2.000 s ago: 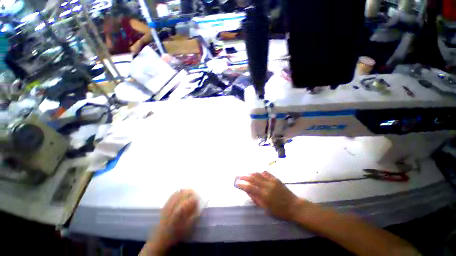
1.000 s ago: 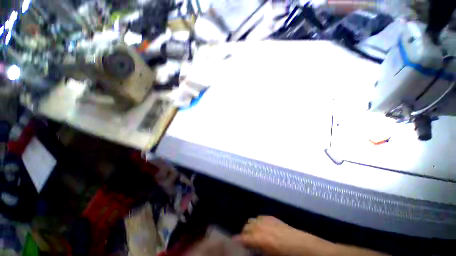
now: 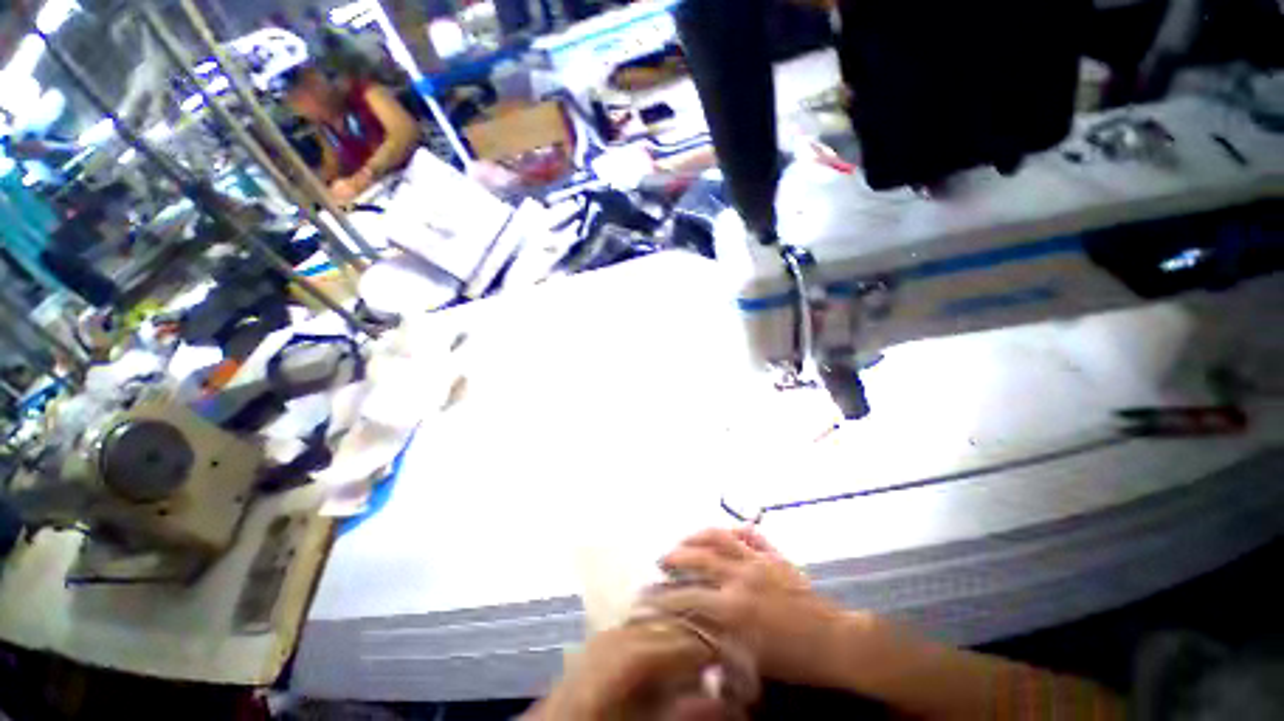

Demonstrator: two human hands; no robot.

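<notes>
My left hand (image 3: 641,665) and my right hand (image 3: 760,599) are together over the front edge of the white sewing table, below and left of the needle area. A pale cream cloth piece (image 3: 606,580) hangs beside their fingers, almost lost against the bright table (image 3: 521,451). My left hand is closed on it; my right fingers lie over my left hand, and what they grip is hidden. The presser foot area (image 3: 803,369) of the white sewing machine (image 3: 958,303) is behind my hands, with no hand at it.
Red-handled snips (image 3: 1190,420) lie under the machine arm. Pale scraps (image 3: 373,423) lie along the table's left side. Another machine (image 3: 162,472) stands at the left. Crumpled dark and white material (image 3: 620,233) lies behind the table. A person (image 3: 359,127) sits at the back left.
The view swung left and down, then back. My right hand, alone below the table edge a second ago with a blurred pale thing beside it, is now over the front edge with my left hand.
</notes>
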